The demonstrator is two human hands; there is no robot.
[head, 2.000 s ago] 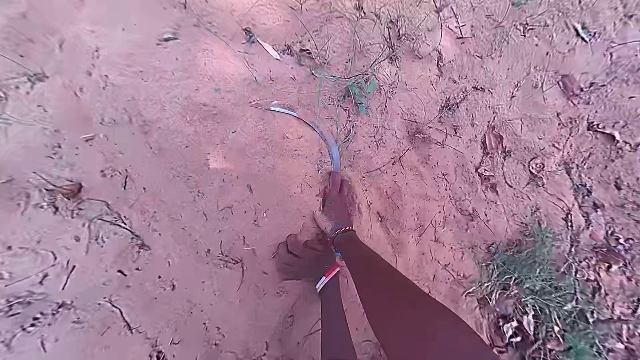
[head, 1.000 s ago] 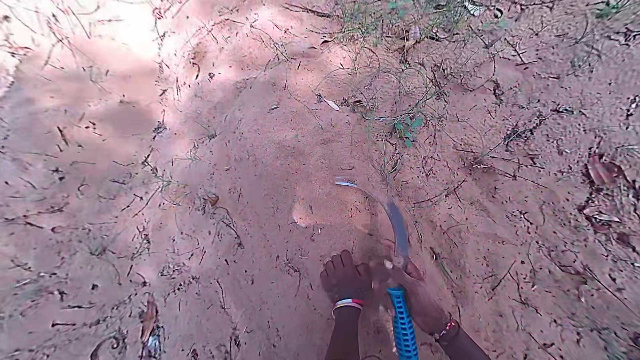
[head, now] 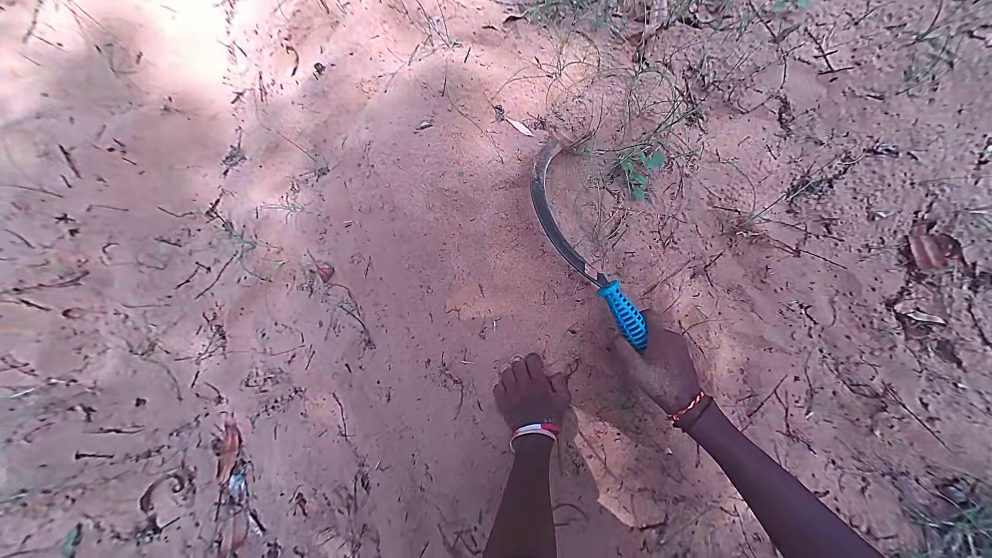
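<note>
My right hand point(head: 663, 364) is closed around the lower part of the blue ribbed handle of a sickle point(head: 552, 225). The curved metal blade points away from me, its tip beside thin green stems and a small leafy plant point(head: 639, 172). To the left of the handle, my left hand point(head: 532, 394) is low over or on the reddish sandy soil, its back up and its fingers bent. No object shows in it; its palm side is hidden.
Sparse grass point(head: 659, 101) and twigs lie around the blade's far end. A pale dry leaf point(head: 519, 126) is near the tip. Brown dry leaves point(head: 934, 249) lie at the right, more litter point(head: 229, 449) at lower left, and a green tuft point(head: 961, 515) at lower right.
The sickle has moved forward, its tip now by the green stems. My right hand now grips the handle, which a second ago showed uncovered below the hands. My hands have moved apart.
</note>
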